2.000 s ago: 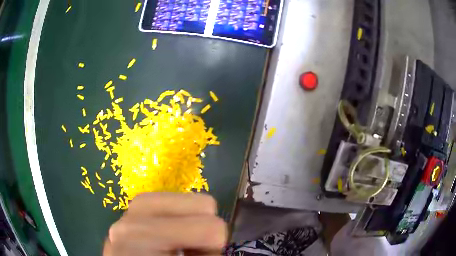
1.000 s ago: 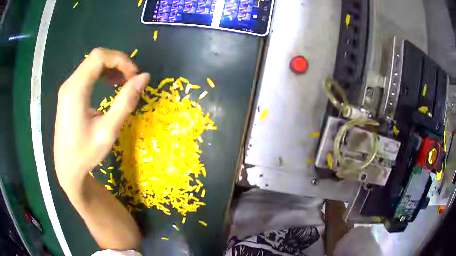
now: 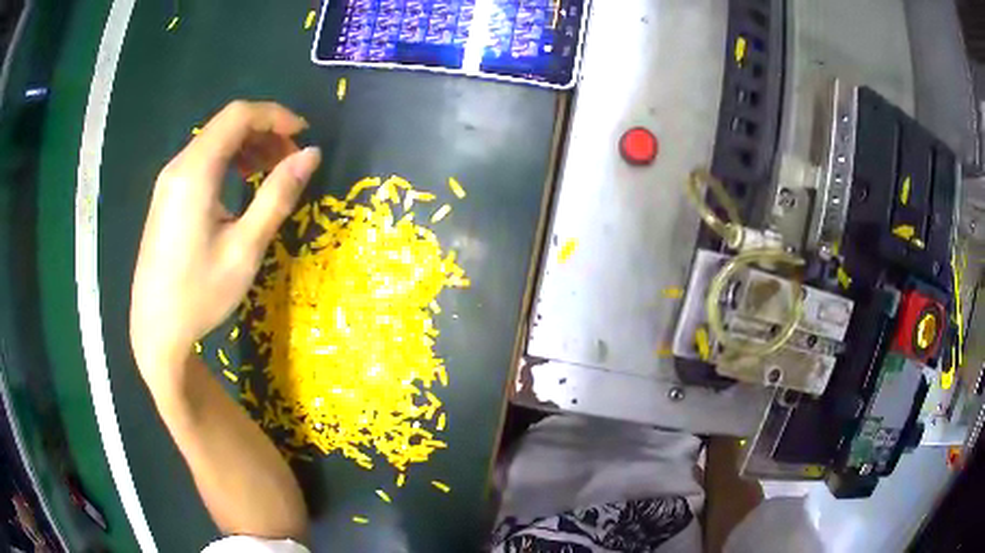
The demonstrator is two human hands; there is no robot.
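A heap of small yellow parts (image 3: pixel 362 324) lies on the dark green belt. My left hand (image 3: pixel 200 248) is over the heap's upper left edge, palm down, with curled fingers and a small gap between thumb and forefinger. No part shows between these fingertips; the inside of the hand is hidden. My right hand is not in view. An electronic unit with a red end (image 3: pixel 919 324) and a grey-green board end sits in the black fixture (image 3: pixel 853 432) at the right.
A lit smartphone (image 3: pixel 454 38) lies above the heap. The grey machine top (image 3: pixel 605 205) carries a red button (image 3: pixel 638 146), a black ribbed strip (image 3: pixel 745 119) and metal blocks with clear tubing (image 3: pixel 805 335). Stray yellow parts lie there. Patterned grey cloth (image 3: pixel 605 486) shows below.
Two seconds ago a closed hand covered the heap's lower end; now my left hand is at its upper left. Since one second ago it has barely moved, and the view has shifted slightly.
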